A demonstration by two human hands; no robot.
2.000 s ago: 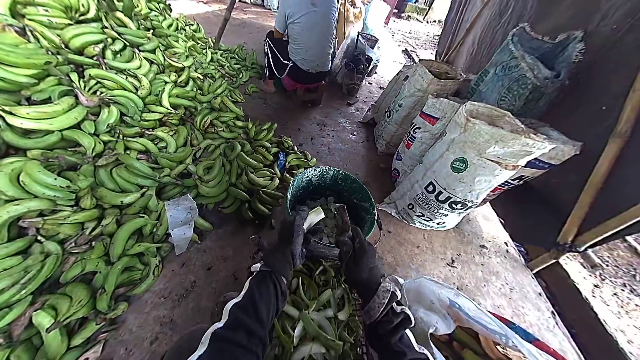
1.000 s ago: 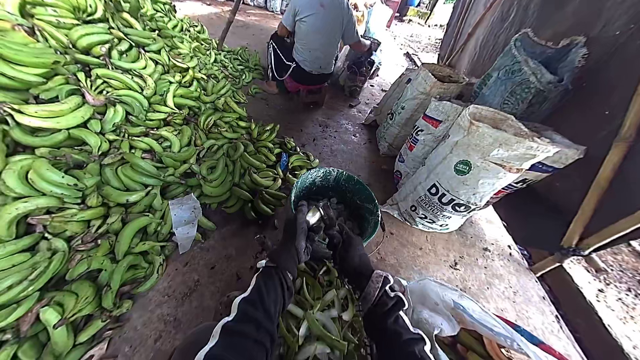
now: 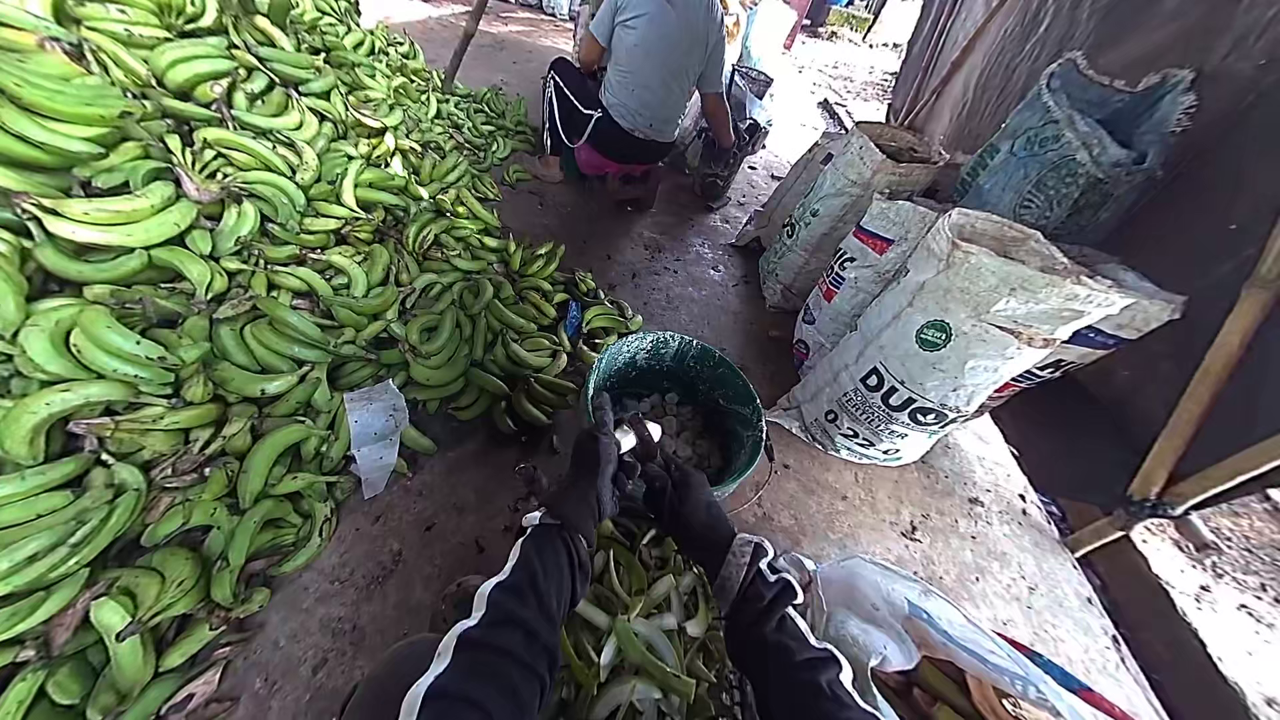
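Observation:
My left hand [image 3: 592, 470], in a dark glove, grips a pale peeled plantain [image 3: 636, 434] over the near edge of a green bucket [image 3: 735, 400]. My right hand [image 3: 685, 500], gloved too, has its fingers at the same piece; whether it holds a tool cannot be told. Pale cut pieces [image 3: 690, 430] lie inside the bucket. Below my hands, between my forearms, is a heap of green peels [image 3: 645, 630]. A large pile of green plantains [image 3: 250, 250] spreads along the left.
Several woven sacks [image 3: 880, 370] stand at the right, beside a dark wall and wooden poles [image 3: 1200, 400]. A plastic bag [image 3: 890, 610] lies at the lower right. Another person [image 3: 655, 80] sits low ahead. A white scrap [image 3: 376, 435] rests against the pile.
My hands have stayed at the bucket's near edge, with the fingers shifting around the pale piece. The person ahead has moved an arm down to the right since two seconds ago.

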